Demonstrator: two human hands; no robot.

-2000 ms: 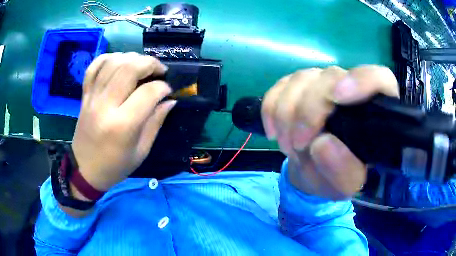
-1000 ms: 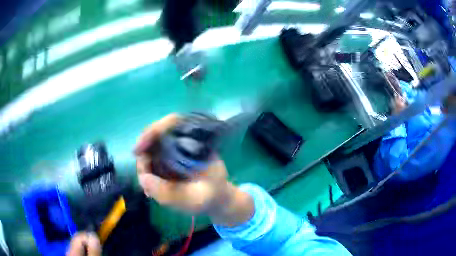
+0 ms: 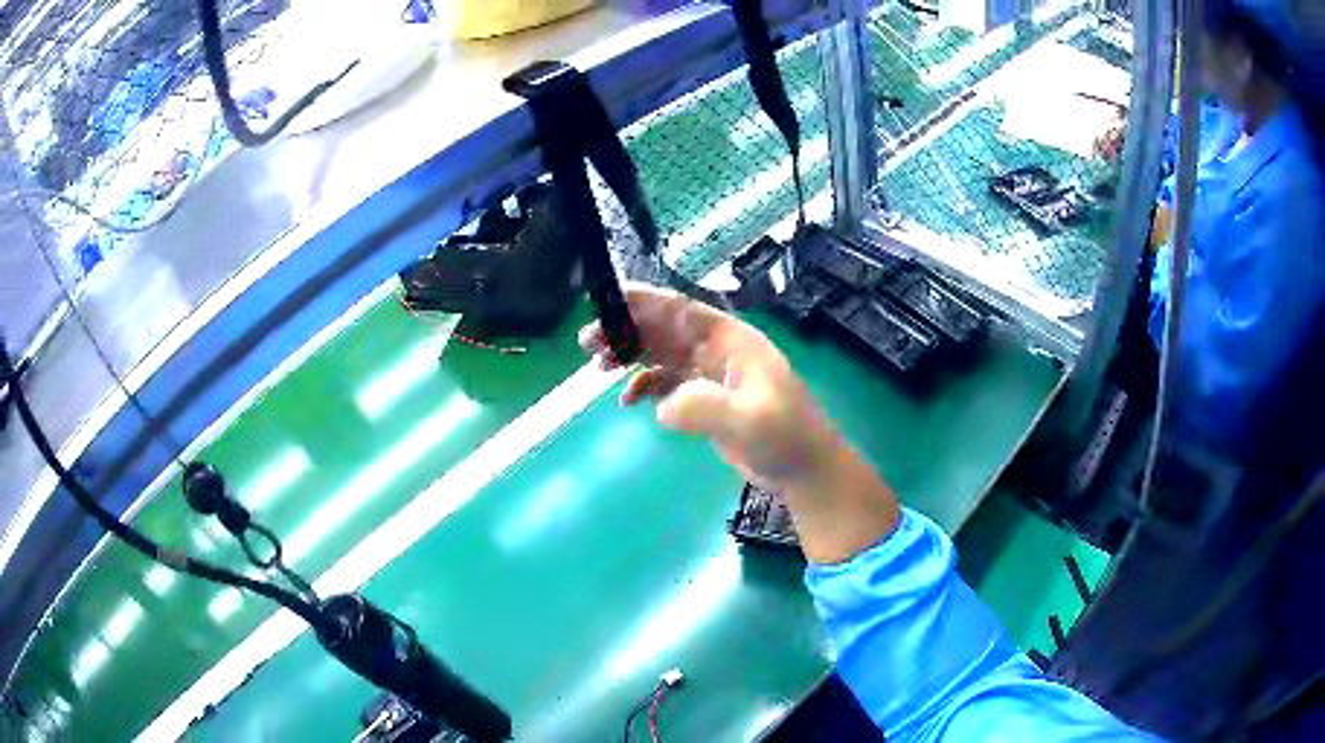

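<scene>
My right hand [image 3: 756, 399] is raised over the bench, its fingers closed around the lower end of a long black strip [image 3: 581, 189]. The strip reaches down from the blue-edged shelf. The black electric screwdriver [image 3: 407, 661] hangs on its cable at lower left, out of my hand. Part of a metallic and black object shows below it, mostly cut off by the bottom edge. My left hand is out of the picture.
A black assembly [image 3: 509, 276] lies beneath the shelf edge. Black housings [image 3: 886, 305] lie at the back right, and a black part [image 3: 763, 515] is partly behind my forearm. Wires with a white plug [image 3: 670, 679] lie near the front. A person [image 3: 1250, 261] is at right.
The view has swung up and right. My right hand has let go of the screwdriver, reached out and taken the black strip. My left hand has left the picture.
</scene>
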